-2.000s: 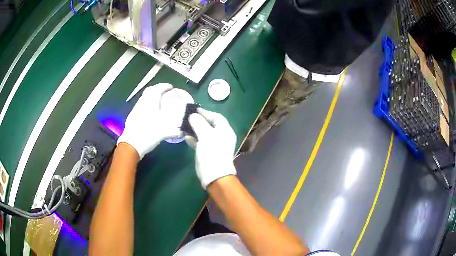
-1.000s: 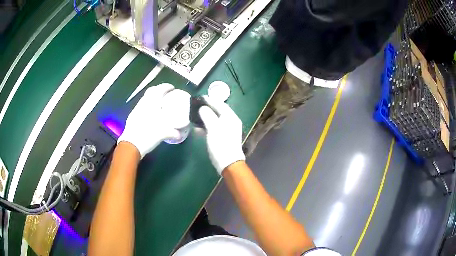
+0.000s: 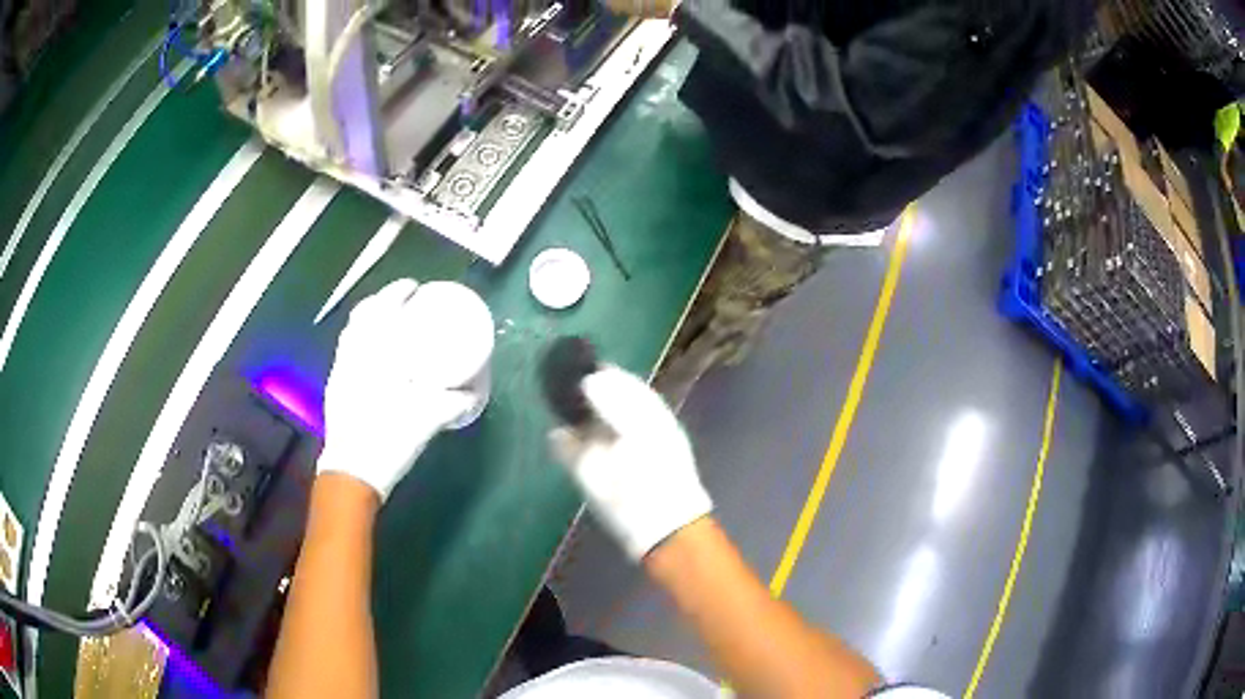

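My left hand, in a white cotton glove, is closed around a white round-topped tub above the green bench. My right hand, also in a white glove, holds a small black pad between its fingers, apart from the tub and slightly blurred. A white round lid lies on the bench beyond the hands, with dark thin tweezers to its right.
An assembly machine holding a three-ring module stands ahead. The UV curing unit with violet glow and cables is at left, a yellow-brown board below it. A person in dark clothing stands ahead right, near stacked racks.
My right hand with the black pad has moved away from the tub, right and down. The tub now shows more clearly in my left hand. The view has shifted slightly.
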